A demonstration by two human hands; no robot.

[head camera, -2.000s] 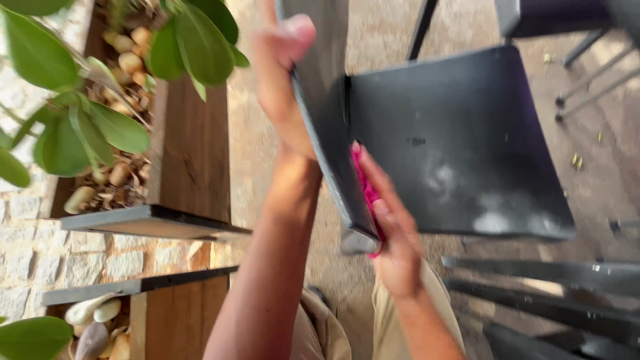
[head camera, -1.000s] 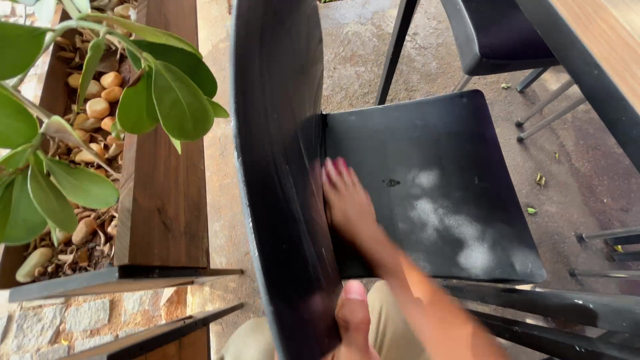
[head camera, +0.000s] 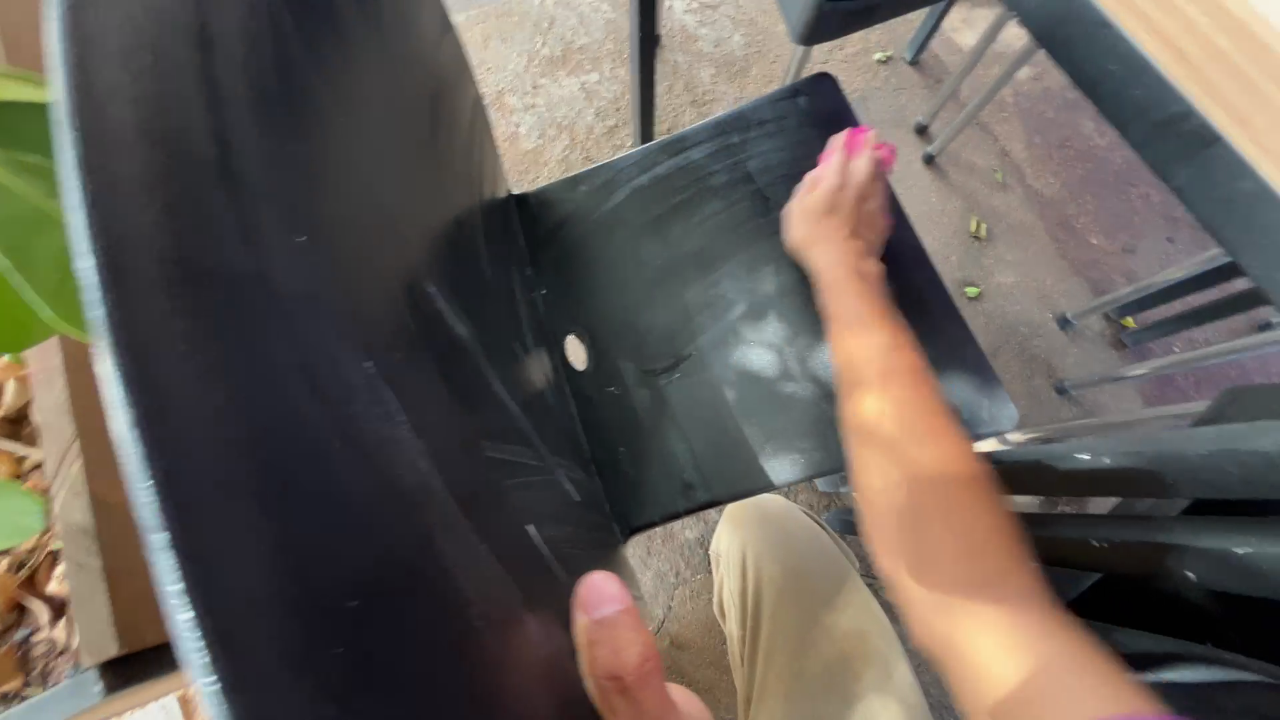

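A black chair fills the middle, its backrest [head camera: 280,330] rising close to the camera and its seat [head camera: 680,290] beyond. My right hand [head camera: 840,205] presses a bright pink cloth [head camera: 858,150] onto the seat near its far right corner. Pale, cloudy marks and curved streaks show on the seat, and a small round hole lies near the backrest. At the bottom, my left hand [head camera: 630,655] grips the lower edge of the backrest; its thumb shows and its other fingers are hidden.
On the left stands a wooden planter [head camera: 100,500] with green leaves. A table with a black frame [head camera: 1150,130] is at upper right, and part of another chair [head camera: 850,15] at the top. Black slatted furniture [head camera: 1150,480] lies at lower right. My knee [head camera: 800,600] is below the seat.
My right hand has moved from beside the backrest out across the seat to its far right corner. My left hand, seen higher on the backrest two seconds ago, is now at its lower edge.
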